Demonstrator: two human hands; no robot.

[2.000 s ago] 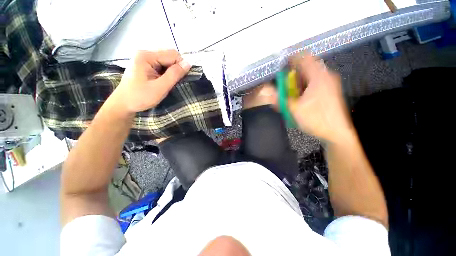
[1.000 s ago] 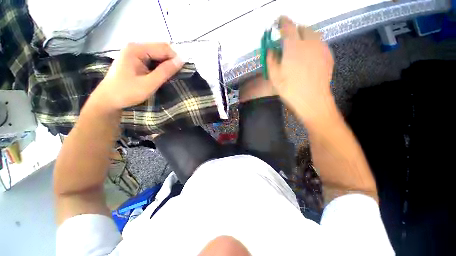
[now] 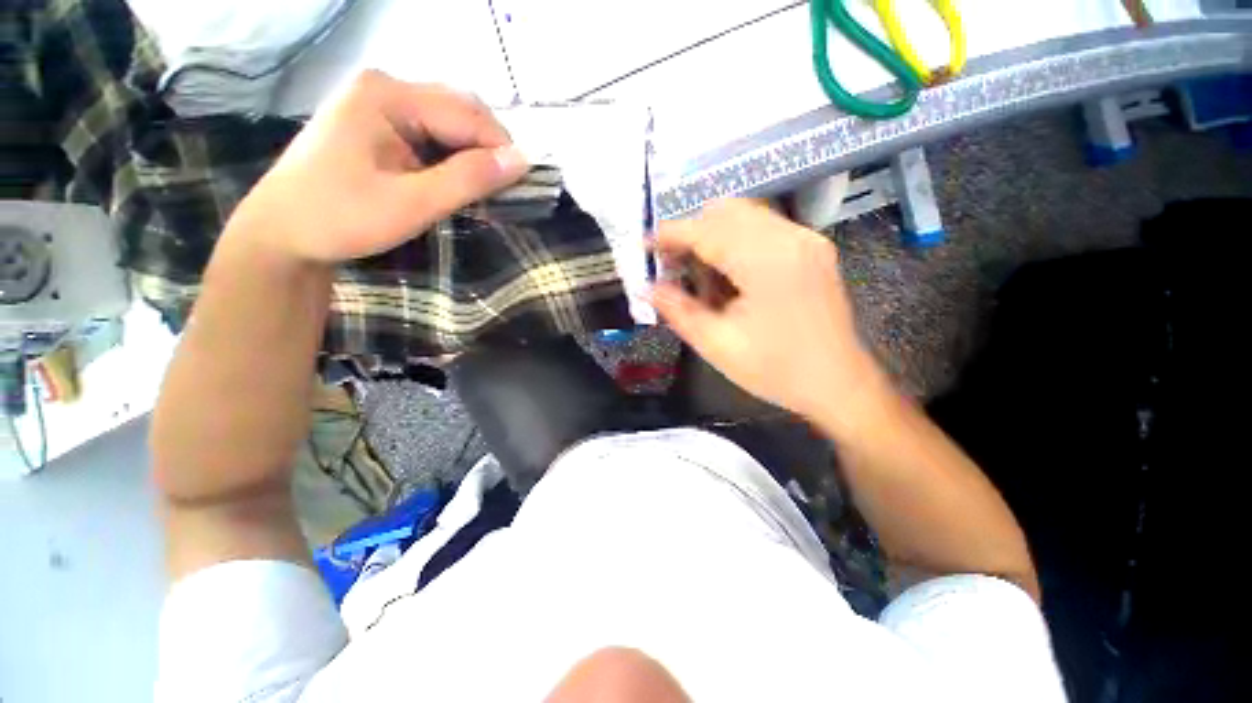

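The plaid garment piece (image 3: 508, 282), dark with cream check lines, hangs over the table's front edge and my lap. White lining (image 3: 604, 165) is attached at its upper right part. My left hand (image 3: 398, 172) pinches the folded upper edge of the plaid and lining between thumb and fingers. My right hand (image 3: 755, 295) has its fingertips at the lower right end of the white lining and pinches its edge. The scissors (image 3: 868, 76), with one green and one yellow handle loop, lie on the table at the upper right; their blades are out of view.
A measuring scale (image 3: 961, 94) runs along the table's front edge. A thin brown tool (image 3: 1137, 11) lies at the top right. A grey machine part (image 3: 48, 261) is at the left. A blue bin (image 3: 378, 536) is below on the speckled floor. Black cloth (image 3: 1098, 453) is at the right.
My right hand has put the scissors down on the table and moved to the right end of the lining, now holding its edge. My left hand keeps its pinch on the fold.
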